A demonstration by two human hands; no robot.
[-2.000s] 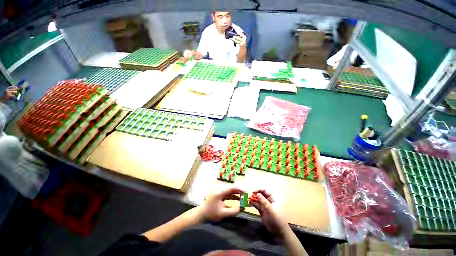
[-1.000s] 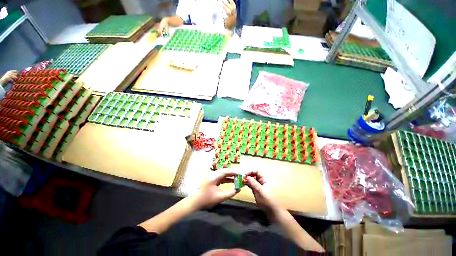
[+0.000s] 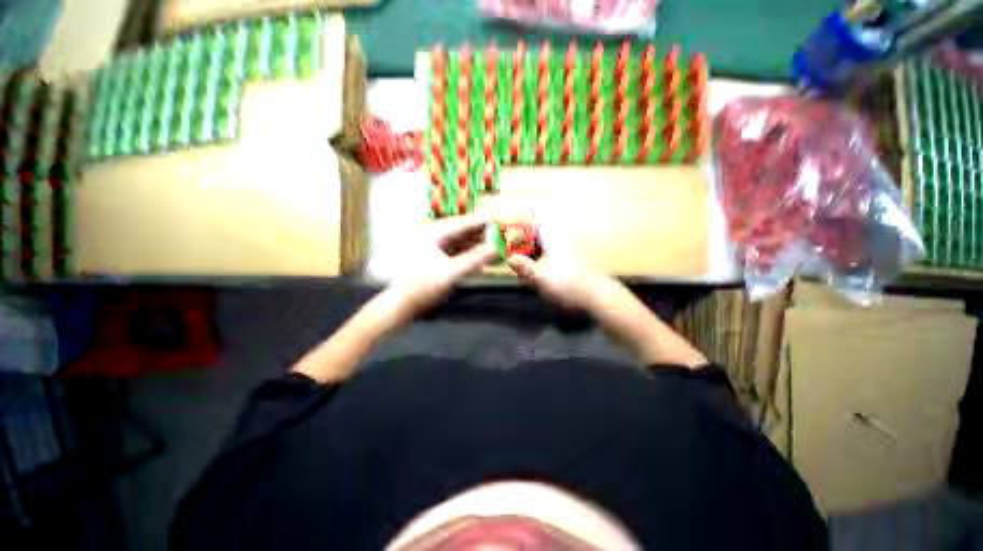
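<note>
A small green piece (image 3: 498, 241) is held between my two hands over the near part of the cardboard. My left hand (image 3: 453, 254) grips its left side. My right hand (image 3: 542, 267) holds red bands (image 3: 523, 239) against its right side. Fingers and blur hide how the bands sit on it. Finished green and red pieces (image 3: 571, 108) stand in rows on the cardboard sheet (image 3: 636, 221), just beyond my hands. A tangled pile of red bands (image 3: 388, 146) lies left of these rows.
Bare green pieces (image 3: 205, 86) stand on the left board (image 3: 216, 215). An open bag of red bands (image 3: 803, 183) lies at right, its plastic over the bench edge. Behind it is a blue pen holder (image 3: 835, 48). More bare pieces (image 3: 949, 161) are far right. Spare cardboard (image 3: 878, 387) is below.
The view has tipped down steeply, so the bench sits higher in the picture and the person opposite is gone from view. Both hands still hold the green piece and red bands together.
</note>
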